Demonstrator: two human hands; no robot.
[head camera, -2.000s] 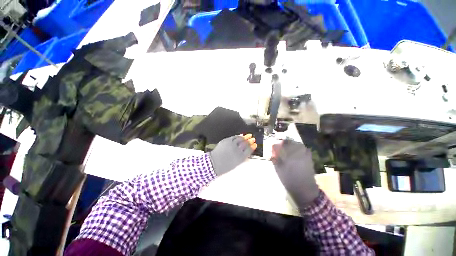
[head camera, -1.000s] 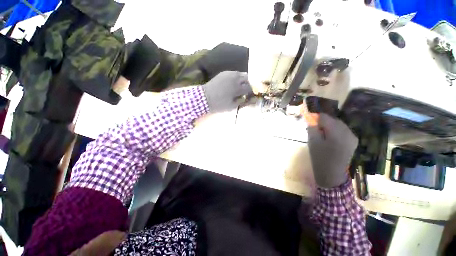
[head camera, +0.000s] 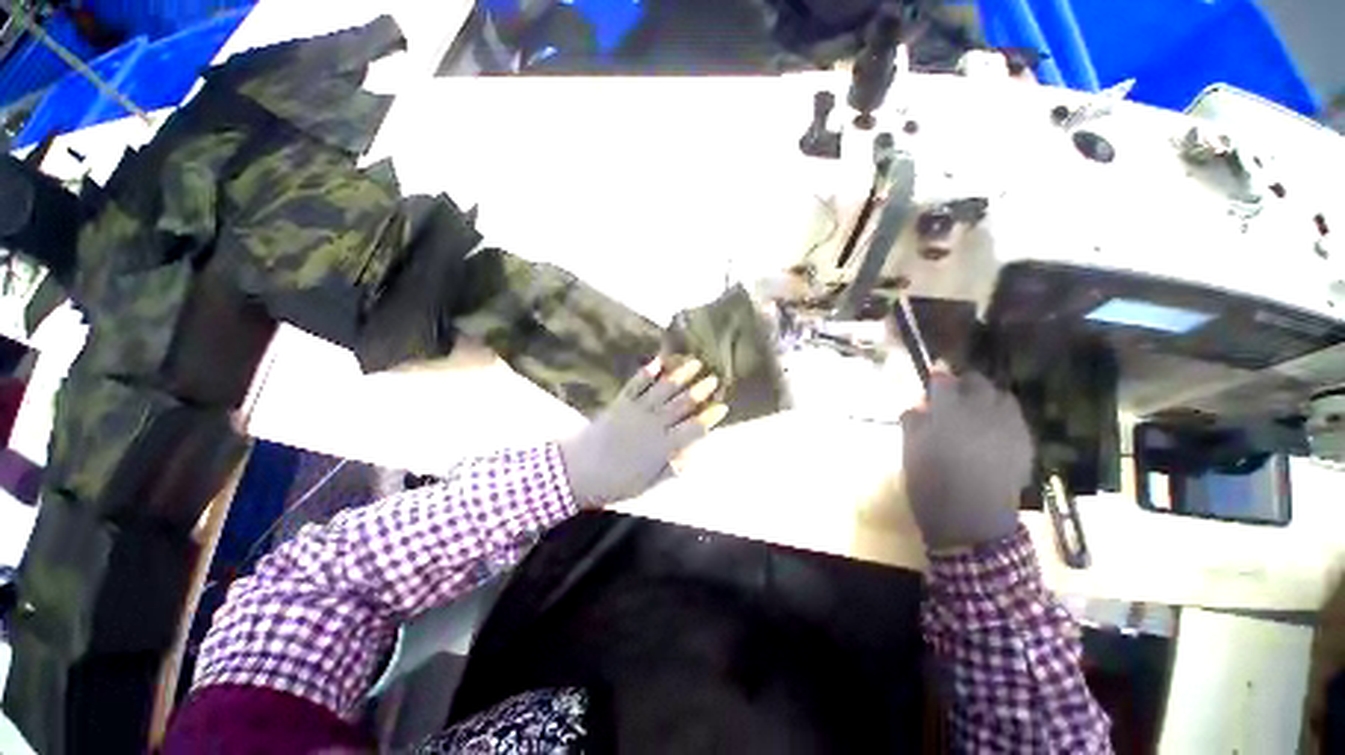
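Observation:
My left hand (head camera: 631, 443), in a grey glove with bare fingertips, lies flat with fingers spread on the near edge of a dark green piece (head camera: 749, 354). This piece lies just left of the presser foot (head camera: 808, 328), at the end of a camouflage strip (head camera: 553, 322). My right hand (head camera: 966, 460), also gloved, is closed right of the needle area. A slim, light-edged dark piece (head camera: 916, 342) stands up from its fingertips; whether it is fabric or a tool is unclear. The sewing machine (head camera: 1092, 199) stands behind.
Overlapping dark and camouflage pieces (head camera: 140, 428) run down the left table. Dark and camouflage fabric (head camera: 1074, 413) hangs below the display panel (head camera: 1151, 316). Snips (head camera: 1065, 524) and a dark, pale-rimmed rectangle (head camera: 1213, 475) lie at right. Blue crates (head camera: 1180, 52) stand behind.
My left hand has moved left and nearer me, from beside the needle, and its fingers have spread. A dark green piece now shows left of the foot. My right hand is slightly lower. The view has shifted.

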